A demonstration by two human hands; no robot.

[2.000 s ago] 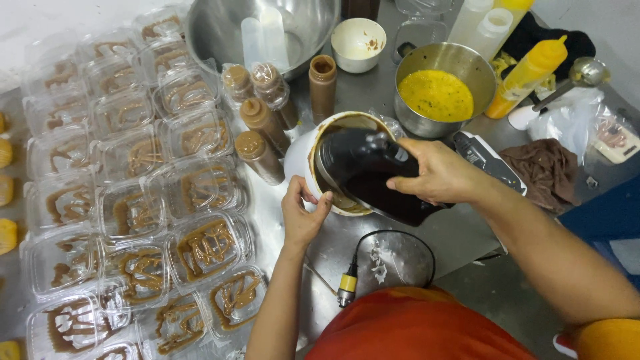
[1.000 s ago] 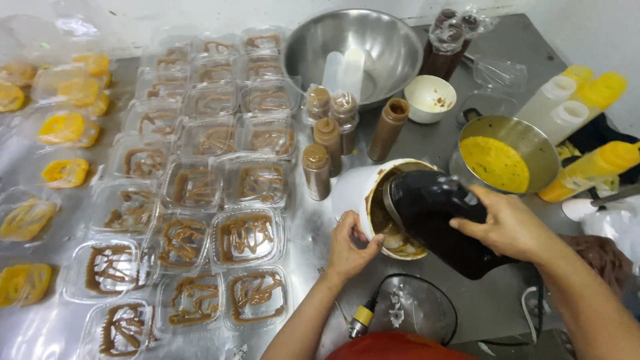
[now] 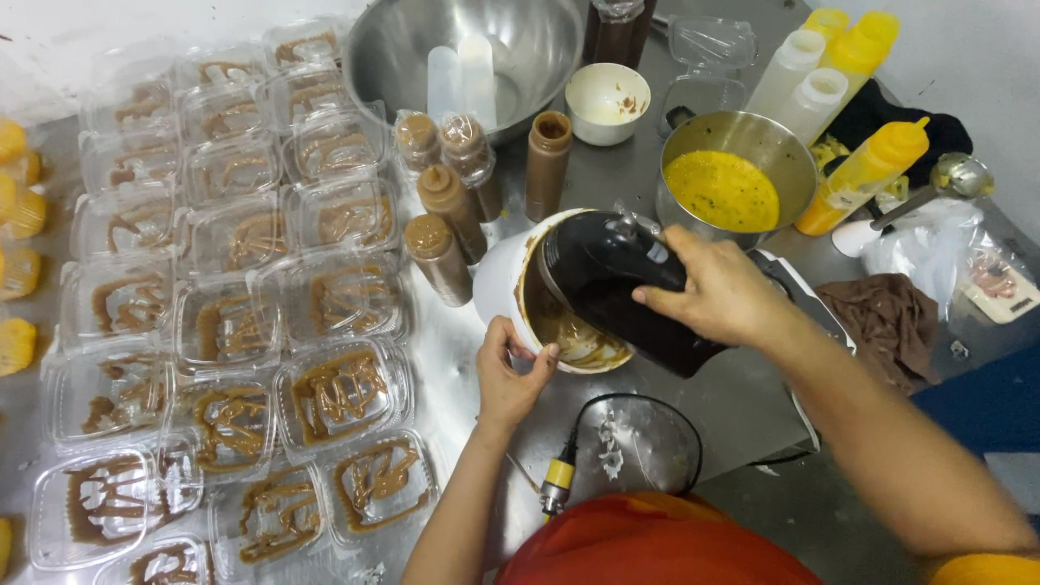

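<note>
A white tub [image 3: 502, 272] lies tilted on the steel table, its mouth toward the lower right, brown sauce smeared on the inside. My left hand [image 3: 513, 370] grips its lower rim, thumb on the edge. In my right hand [image 3: 707, 284] is a black hand mixer [image 3: 617, 272], its front end in the tub's mouth; any beaters are hidden. Left of the tub stand several squeeze bottles of brown sauce [image 3: 439, 252], and an uncapped brown bottle [image 3: 548, 166] is behind it. Rows of clear plastic clamshell containers [image 3: 341, 390] with brown sauce drizzled inside cover the left side.
Behind the tub are a large steel bowl [image 3: 366, 73] and a white bowl [image 3: 608, 106]. A steel pot of yellow sauce [image 3: 800, 175], yellow squeeze bottles [image 3: 877, 166], an ice-cream scoop [image 3: 959, 177] and a brown cloth [image 3: 881, 325] sit at right. A black cable [image 3: 699, 439] loops near my body.
The view has shifted from frame to frame. Both hands keep their hold on the tub and the mixer, and the mixer's front end stays at the tub's mouth.
</note>
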